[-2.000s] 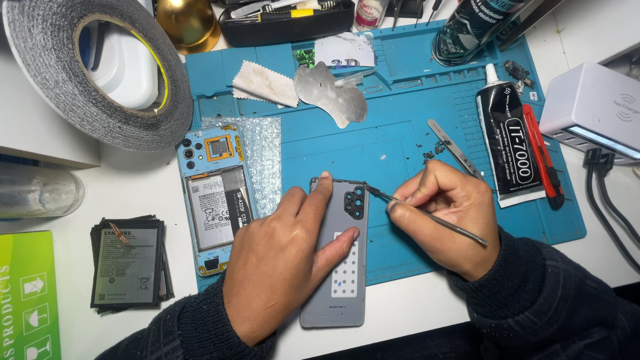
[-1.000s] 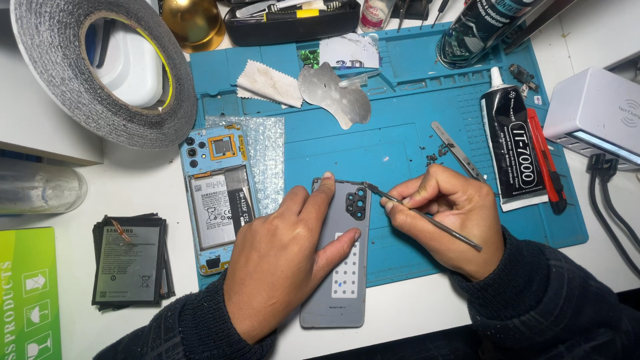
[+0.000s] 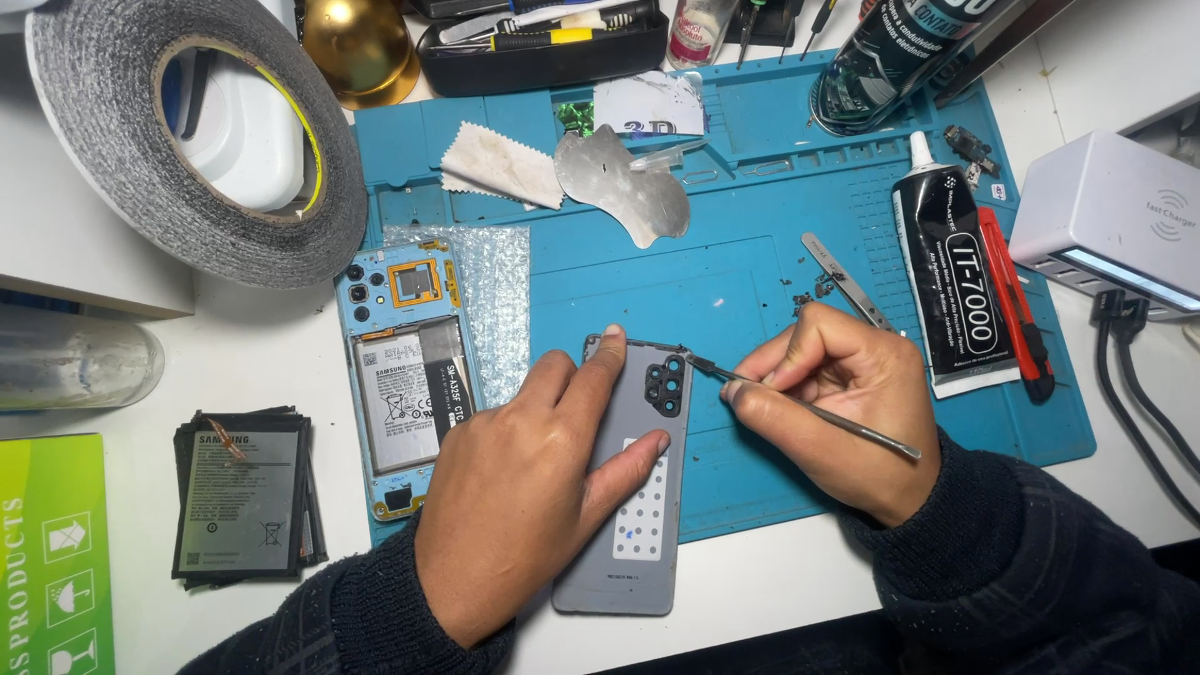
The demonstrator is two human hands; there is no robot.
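Observation:
My left hand (image 3: 539, 478) presses a grey phone back cover (image 3: 619, 586) down flat, index finger near its top edge and thumb across its middle. The cover's camera openings (image 3: 664, 384) and a white dotted sheet (image 3: 642, 511) show. Held like a pen in my right hand (image 3: 834, 408) is a thin metal pry tool (image 3: 834, 418), its tip at the cover's top right corner. To the left, an opened smartphone (image 3: 408, 375) with its battery exposed lies partly on bubble wrap (image 3: 497, 300). Metal tweezers (image 3: 848, 281) rest beside small dark scraps (image 3: 806, 298).
A blue silicone repair mat (image 3: 750, 506) lies beneath. At right are an adhesive tube (image 3: 956, 272), a red utility knife (image 3: 1017, 309) and a charger (image 3: 1106, 225). A tape roll (image 3: 103, 141) and stacked batteries (image 3: 239, 497) are at left. A tool case (image 3: 553, 61) stands behind.

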